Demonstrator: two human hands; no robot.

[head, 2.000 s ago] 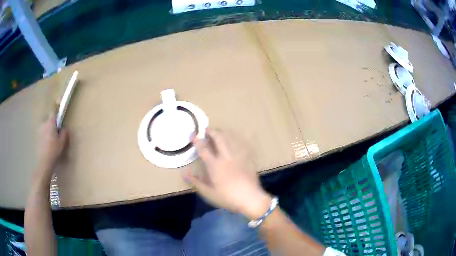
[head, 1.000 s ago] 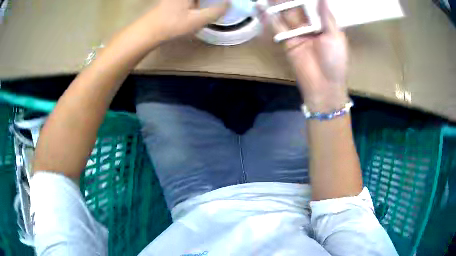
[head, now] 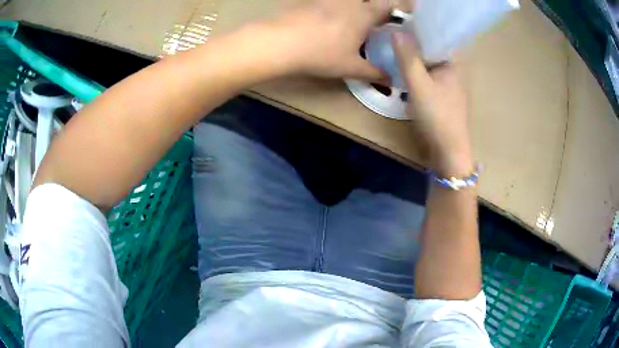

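Note:
A white round base with dark slots [head: 381, 102] lies on the cardboard at the upper middle, partly covered by my hands. A flat white arm plate [head: 461, 24] sticks out over it to the upper right. My right hand [head: 438, 102] holds the plate at its inner end, with the thumb over the base's pale centre. My left hand [head: 322, 41] is at the base's left side, its thumb on the base and its other fingers blurred near the top edge. The joint between plate and base is hidden by my fingers.
A green perforated crate [head: 153, 211] by my left leg holds jumbled white rings and arms [head: 44, 95]. Another green crate [head: 526, 296] is by my right leg. The cardboard bench edge [head: 326, 126] runs slanting above my lap.
The view has turned, so the bench edge now slants. The plate in my right hand has come over the base, and its prongs are no longer visible. My left hand stays at the base.

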